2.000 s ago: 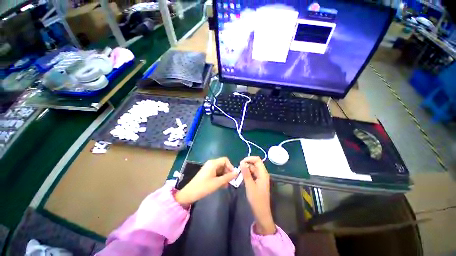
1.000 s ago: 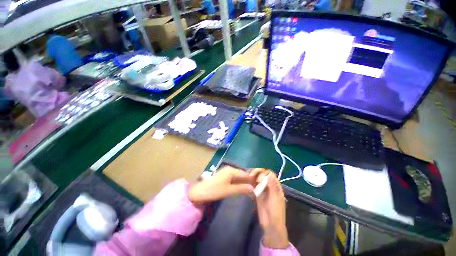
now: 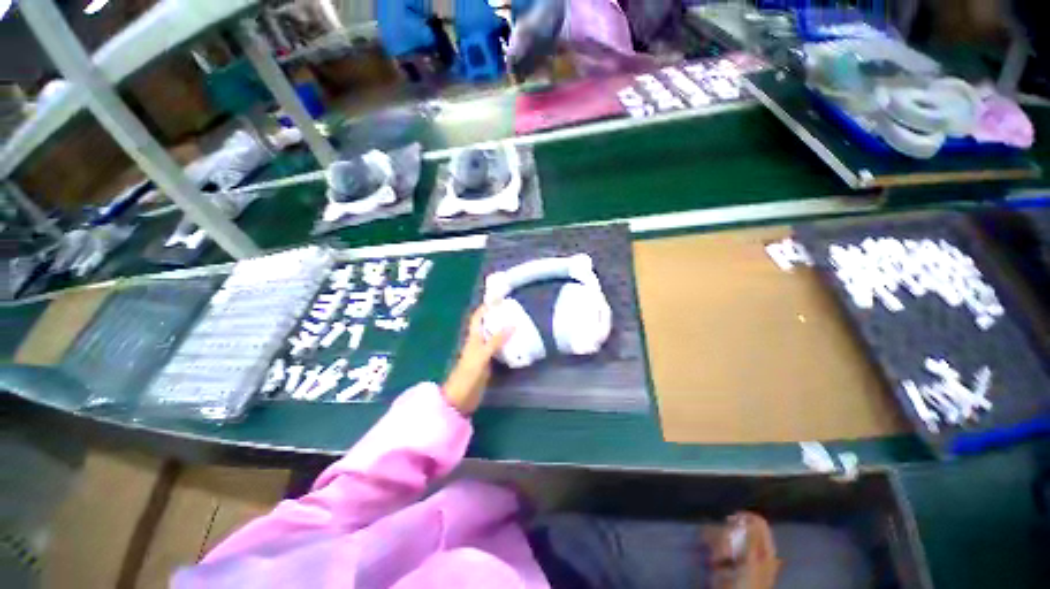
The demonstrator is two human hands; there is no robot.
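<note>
A white headset with cat ears [image 3: 578,320] lies on a dark grey sleeve [image 3: 581,385] on the green bench. My left hand [image 3: 474,354] is at its left earcup, with the fingers over the shell's outer edge; the thumb side is partly hidden. My right hand [image 3: 746,555] is low, over my lap, blurred, with a small white piece [image 3: 738,532] between the fingers. A dark dotted tray with a blue rim [image 3: 999,431] holds white pieces [image 3: 910,274] in two heaps at the right.
A cardboard sheet [image 3: 754,345] lies between sleeve and tray. Rows of white pieces [image 3: 351,311] and clear ribbed trays [image 3: 236,334] are at left. Two more headsets [image 3: 481,184] lie across on the conveyor. A heaped blue tray [image 3: 881,132] is at the upper right. A person's pink sleeve [image 3: 593,23] shows behind.
The view has swung left, off the monitor and keyboard. My hands, together at the small white piece before, are now apart. My left hand has reached the headset; my right stays low with the piece.
</note>
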